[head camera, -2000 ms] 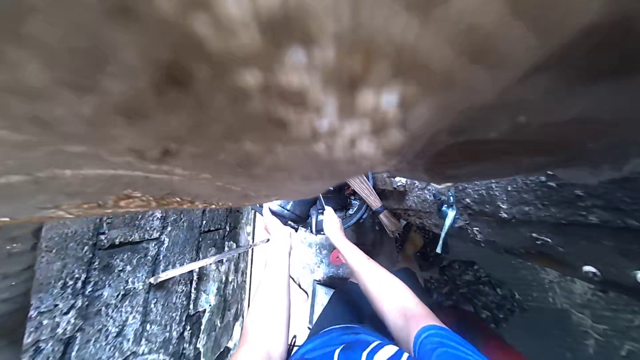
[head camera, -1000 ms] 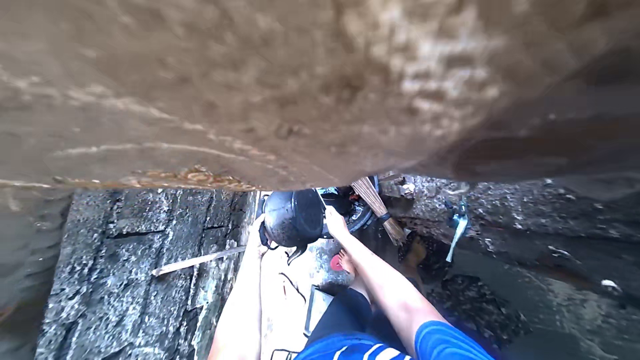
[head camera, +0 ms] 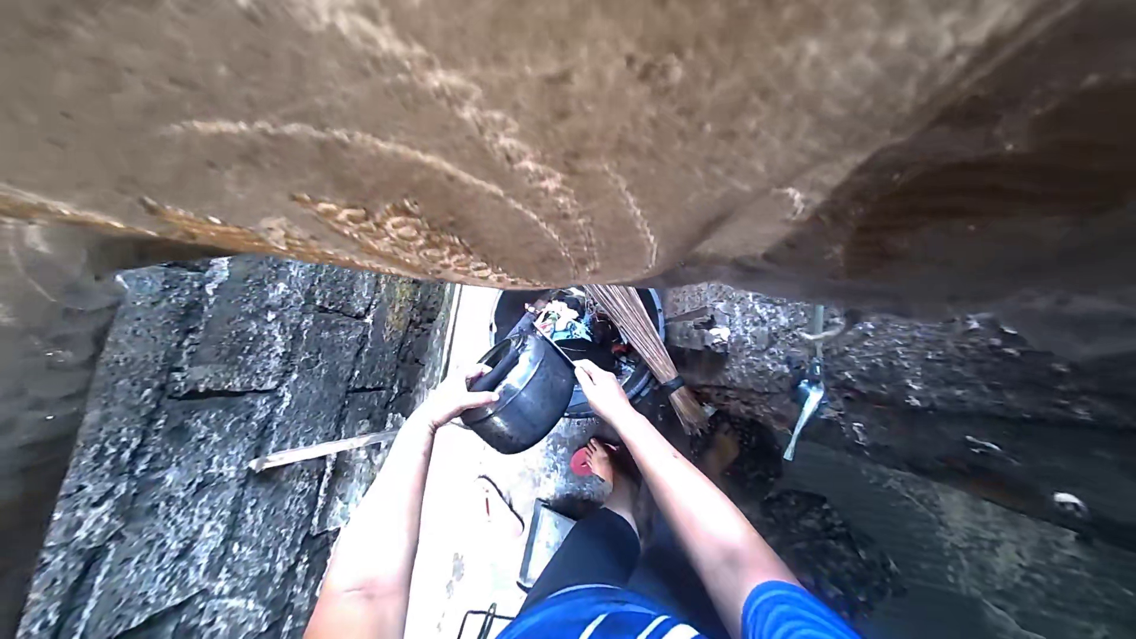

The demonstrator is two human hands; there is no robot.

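Observation:
A dark metal pot (head camera: 525, 399) is held between my two hands, tilted over a black tub (head camera: 657, 333) with mixed refuse inside. My left hand (head camera: 457, 397) grips the pot's left side by its handle. At the right rim, my right hand (head camera: 601, 387) has its fingers closed on the pot's edge. A stick broom (head camera: 641, 335), bound with a dark band, leans across the tub's right side, close to my right hand but apart from it. What the pot contains cannot be seen.
Dark block wall (head camera: 222, 399) rises at left, with a pale stick (head camera: 319, 451) against it. Below the hands are a pale ledge (head camera: 448, 541) and my bare foot (head camera: 601, 460). A tap (head camera: 806, 399) is at right. A large brown surface fills the top.
The pot has moved forward over the tub and now tilts, with both hands still on it. More of the tub and its refuse shows than before.

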